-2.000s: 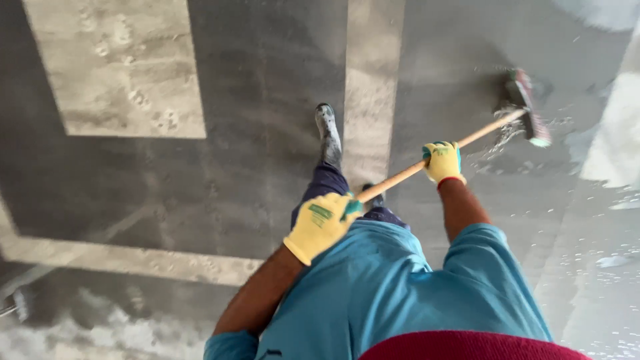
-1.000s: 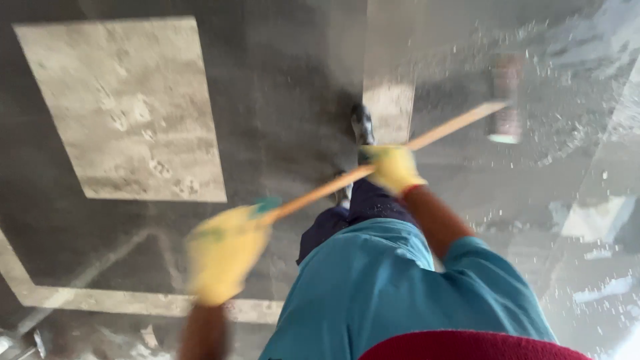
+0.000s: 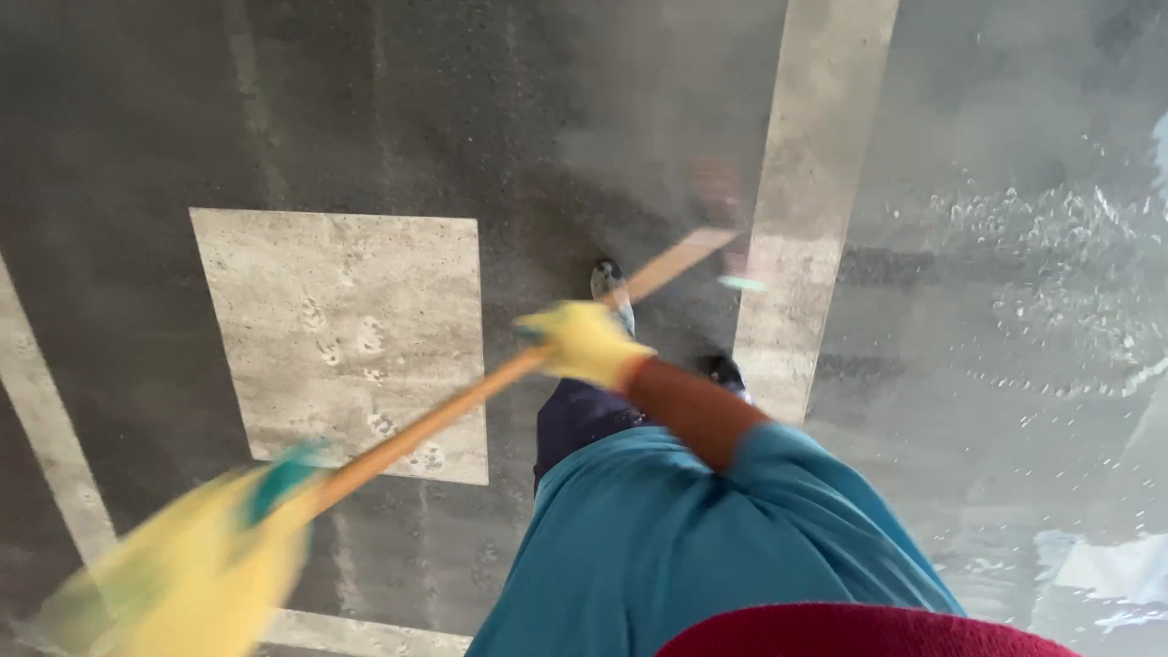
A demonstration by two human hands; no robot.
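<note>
A long wooden handle (image 3: 429,422) runs from lower left to upper right across the view. My left hand (image 3: 196,566), in a yellow and green work glove and blurred, is closed round its lower end. Farther up, my right hand (image 3: 584,342), gloved alike, grips the handle in front of my legs. At the far end the brush head (image 3: 721,196) is a faint reddish blur with a pale green tip, over the dark floor beside the light floor strip (image 3: 803,182).
Wet, foamy water (image 3: 1049,274) lies on the grey floor at the right. A light square floor panel (image 3: 347,319) with dirty footprints is left of my feet. My boot (image 3: 610,283) stands near the handle. Pale strips border the dark floor.
The brush head has moved left from the wet floor at the right to beside the light strip. My left hand has moved down and left with the handle's end. The view has shifted.
</note>
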